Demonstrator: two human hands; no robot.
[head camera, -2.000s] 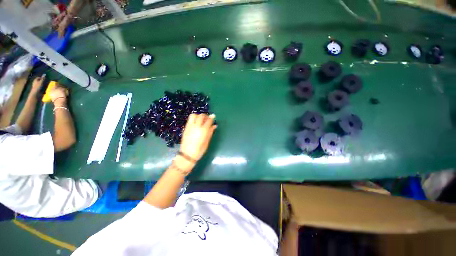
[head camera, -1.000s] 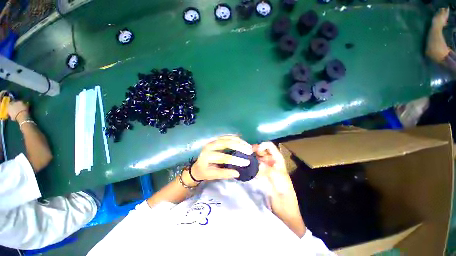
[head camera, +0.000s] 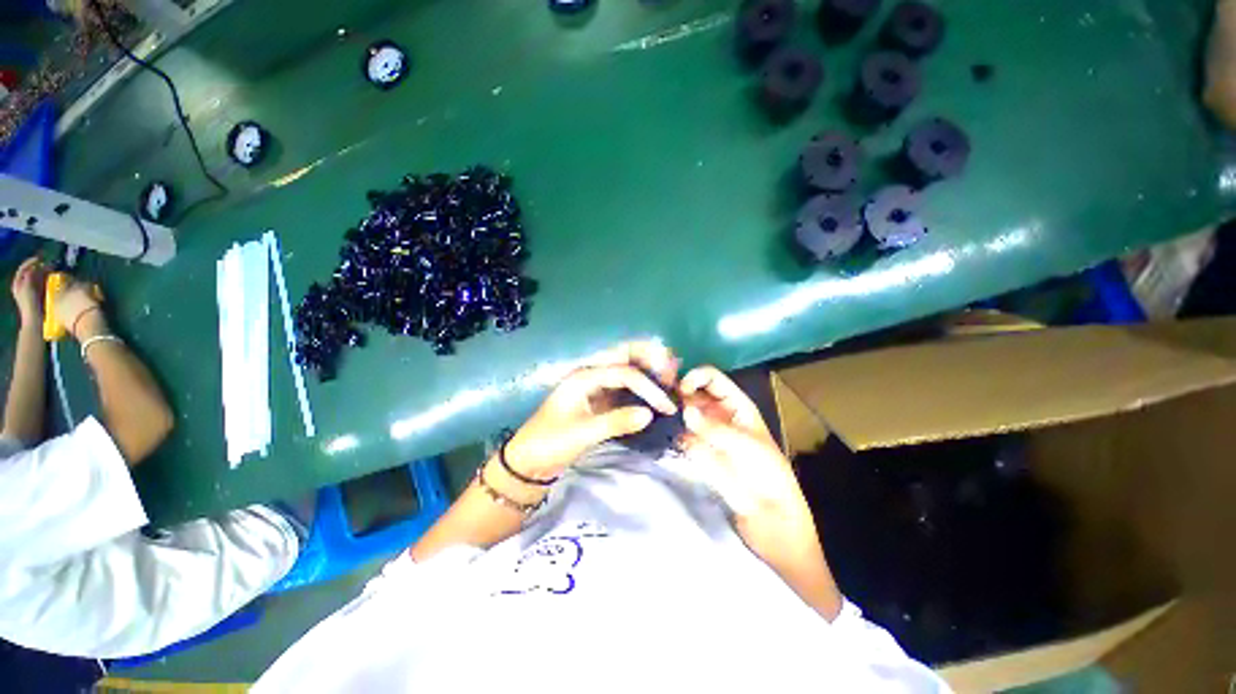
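My left hand (head camera: 583, 418) and my right hand (head camera: 739, 445) are close together in front of my chest, at the worktop's near edge. They hold a round black housing (head camera: 660, 431) between them. My left hand curls over its left side and my right fingers touch its right side. Most of the housing is hidden by the fingers, and I cannot tell if a small insert is in them. A loose heap of small glossy black inserts (head camera: 427, 258) lies to the left on the green worktop (head camera: 637, 231).
Several black housings (head camera: 830, 225) stand at the right. Pale strips (head camera: 247, 353) lie left of the heap. White-faced units (head camera: 385, 63) sit along the far side. An open carton (head camera: 1003, 393) with dark parts is at my right. A neighbour's hand holds a yellow tool (head camera: 54, 305) at far left.
My fingers have closed further around the housing, so less of its dark disc shows. The view has shifted, with fewer white-faced units visible along the top. The heap looks the same.
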